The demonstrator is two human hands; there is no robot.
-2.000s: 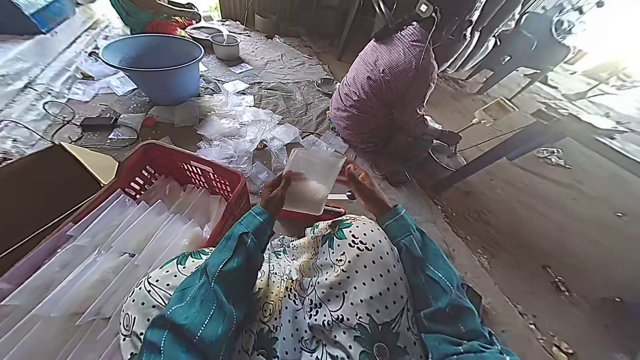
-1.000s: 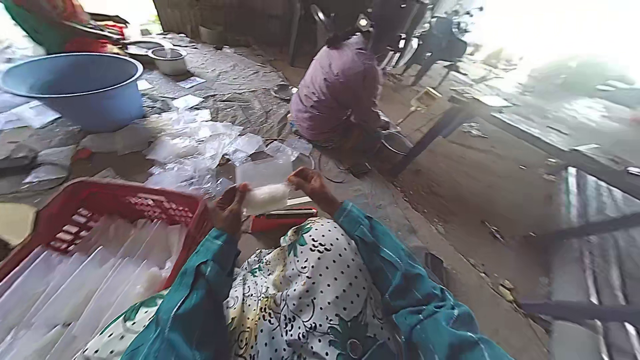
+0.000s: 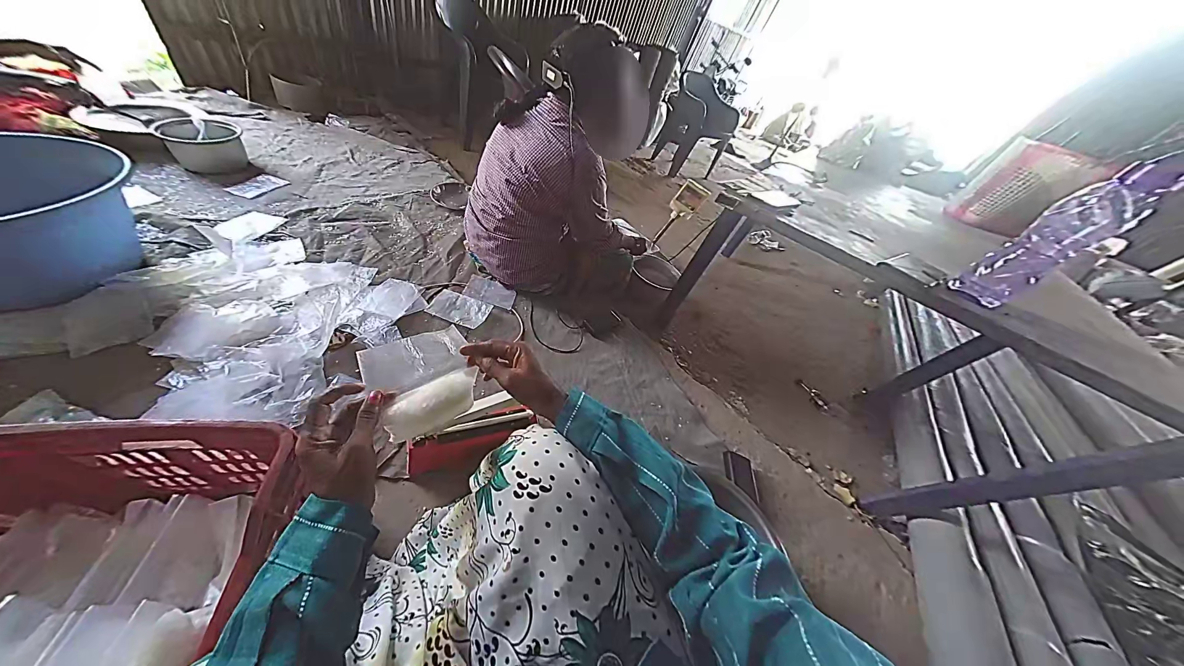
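A clear plastic pouch (image 3: 427,400) with whitish contents gathered along its lower part hangs between my two hands. My left hand (image 3: 344,442) pinches its lower left side, and my right hand (image 3: 518,372) grips the right edge near the top. Just beneath the pouch, close to my knees, is a red device (image 3: 467,448) with a pale bar on top, partly hidden. Left of my left hand, a red plastic crate (image 3: 268,453) holds rows of similar filled pouches (image 3: 139,555).
Loose plastic bags (image 3: 268,324) lie ahead on a ground sheet, beside a blue tub (image 3: 65,222) and a metal pot (image 3: 202,146). A person (image 3: 546,185) sits ahead, near a metal-framed table (image 3: 832,250). Long wrapped rolls (image 3: 999,518) lie at the right.
The pouch, held up flat and upright two seconds ago, is now tilted, with its contents lying in a roll along the lower part. The view has swung to the right.
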